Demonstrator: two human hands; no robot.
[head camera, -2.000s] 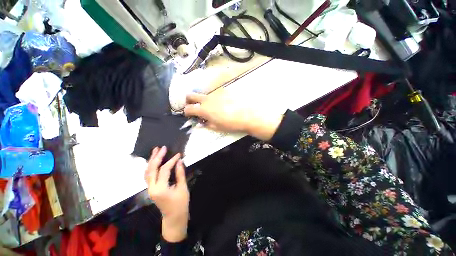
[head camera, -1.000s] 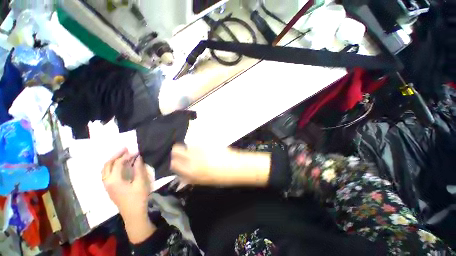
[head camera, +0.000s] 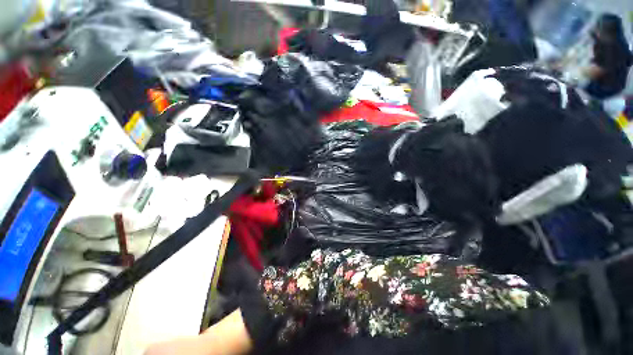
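Note:
The view is turned to the right and blurred. The white sewing machine (head camera: 90, 139) with its blue lit display (head camera: 28, 243) is at the left. A long black strip (head camera: 149, 258) runs diagonally over the white table (head camera: 163, 305). Scissors (head camera: 80, 301) with dark loop handles lie behind the strip. My right forearm and wrist show at the bottom edge, under a floral sleeve; the fingers are cut off by the frame. My left hand is out of the picture. The needle area and the black cloth pieces are not in view.
Black plastic bags (head camera: 368, 201) and red cloth (head camera: 255, 216) are beyond the table's wood-coloured edge. Dark garments (head camera: 555, 145) and a white folded bundle (head camera: 545, 194) are on the right. A reddish-brown shaft (head camera: 122, 239) stands near the display. A person (head camera: 607, 59) is at the far right.
The view has swung right and up from the work. My left hand and the black pieces have left the picture; my right hand has moved to the bottom edge. The display has come into view.

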